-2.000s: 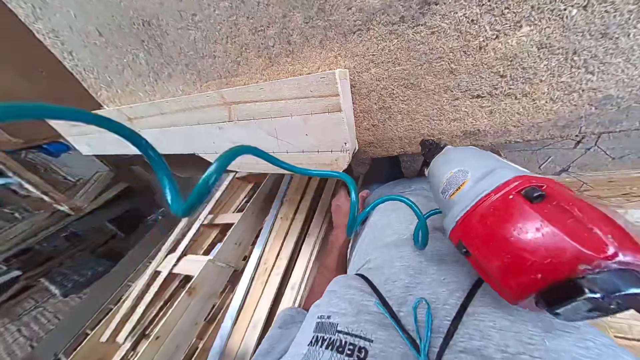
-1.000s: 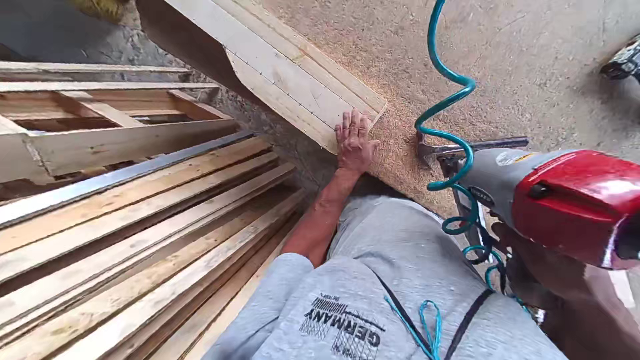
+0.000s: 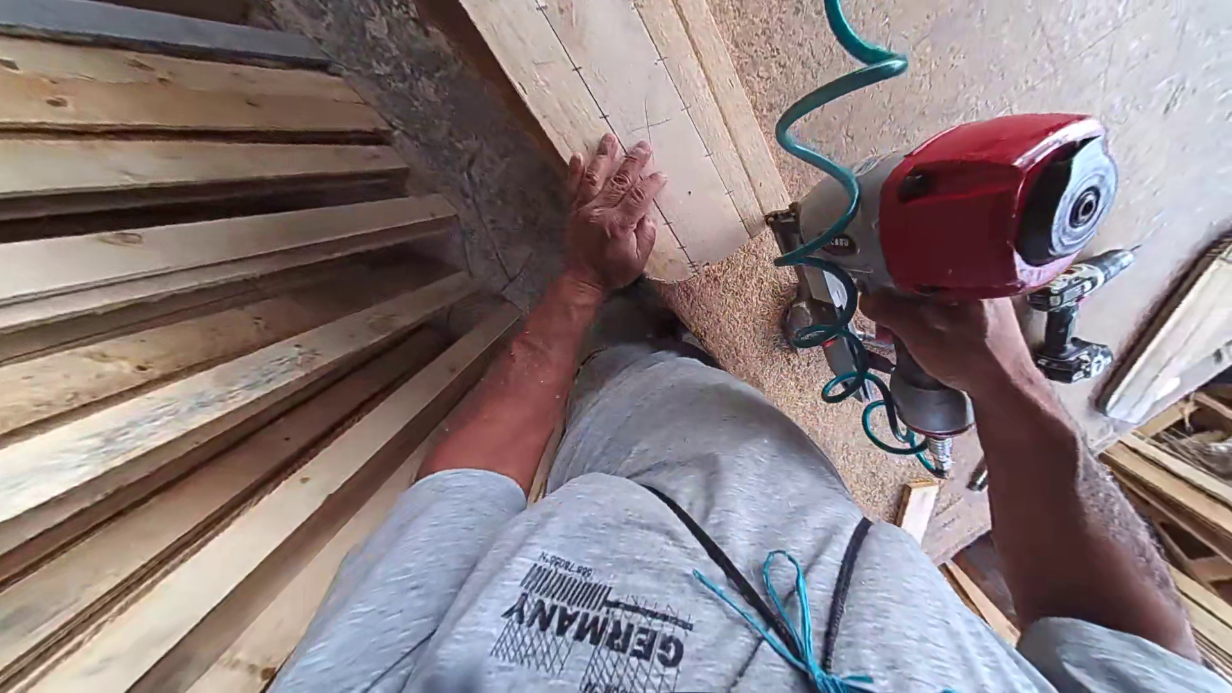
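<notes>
My left hand (image 3: 613,214) lies with its fingers on pale wooden boards (image 3: 664,115) that are set side by side and bear pencil marks. My right hand (image 3: 948,337) is closed around the handle of a red and grey pneumatic nailer (image 3: 962,207). The nailer's nose is at the end corner of the rightmost board; whether it touches cannot be told. A coiled teal air hose (image 3: 818,101) hangs in front of the nailer and loops down beside its handle.
Long wooden boards (image 3: 221,226) are stacked at the left. A cordless drill (image 3: 1068,318) rests on the worktop right of the nailer. Sawdust (image 3: 741,322) covers the surface by the boards. More lumber (image 3: 1179,491) lies at the lower right, and a small wood block (image 3: 917,508) sits below the hose.
The view has turned and come closer. My left hand stays on the boards, where it was one second ago. The nailer's nose is now beside the boards' end, and a hammer seen near it earlier is largely hidden.
</notes>
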